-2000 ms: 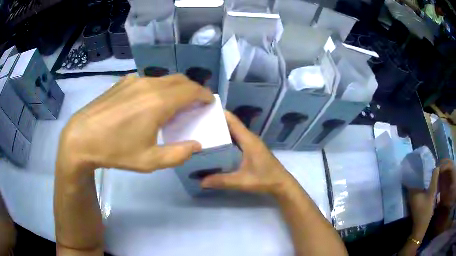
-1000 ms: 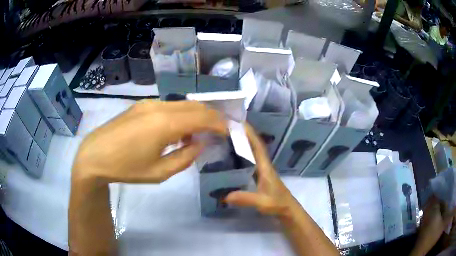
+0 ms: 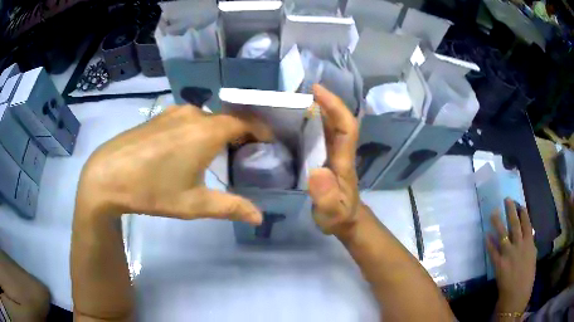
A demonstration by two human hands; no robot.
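Observation:
An open grey-blue retail box (image 3: pixel 267 217) stands upright in front of me, with a dark product picture on its front. Its top flap (image 3: pixel 267 99) stands up at the back. A wrapped, rounded product (image 3: pixel 263 165) shows inside the mouth. My left hand (image 3: pixel 167 166) is over the box's left side, fingers spread, fingertips at the mouth below the raised flap and thumb near the front edge. My right hand (image 3: pixel 333 170) grips the right side flap (image 3: pixel 313 148) between thumb and fingers.
Several open boxes (image 3: pixel 393 144) with wrapped products stand close behind. Closed boxes (image 3: pixel 47 110) are stacked at left. Dark cylindrical parts (image 3: pixel 119 53) stand at back left. At right, another person's hand (image 3: pixel 513 251) rests on a box (image 3: pixel 497 188). An arm (image 3: pixel 22 286) shows at lower left.
Two seconds ago the box showed a flat white top; now the top flap is up and the product shows. My right hand has moved up to the side flap. The neighbour's hand is now on the right-hand box.

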